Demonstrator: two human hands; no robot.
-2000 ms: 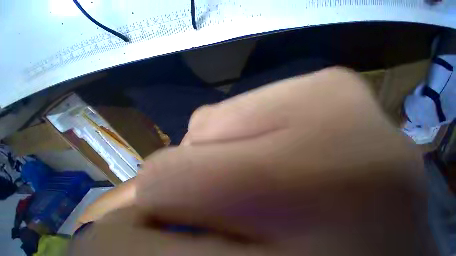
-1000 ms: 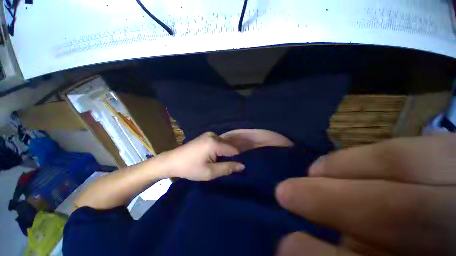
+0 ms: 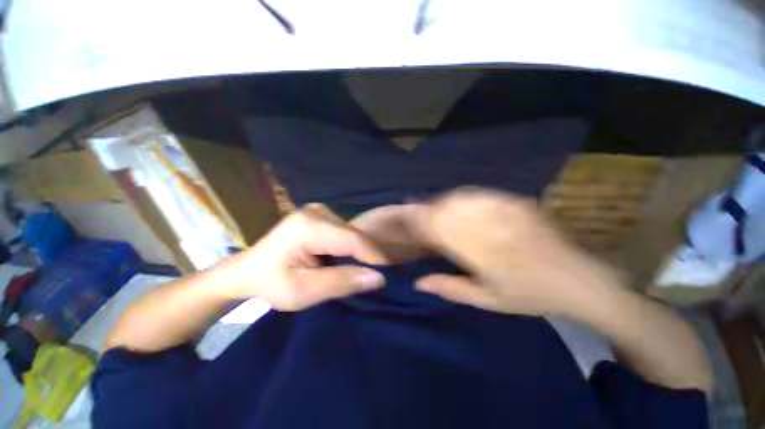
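Note:
The navy shirt [image 3: 394, 360] is on my body, its hem raised at my waist with some skin showing. My left hand [image 3: 306, 264] pinches the hem between thumb and fingers, left of centre. My right hand [image 3: 486, 251] is at the hem just right of it, slightly blurred, thumb on the cloth and fingers behind it. The fingertips of both hands are close together but apart.
The white table edge [image 3: 352, 63] crosses the top, with two dark thin pieces on it. An open drawer [image 3: 172, 188] with pale items is at left. Blue and yellow bags [image 3: 59, 381] lie far left. A white piece with dark bands [image 3: 717, 226] is at right.
My right hand has moved from close to the camera at the lower right down to the shirt hem. My left hand still holds the hem. The hem is now between both hands.

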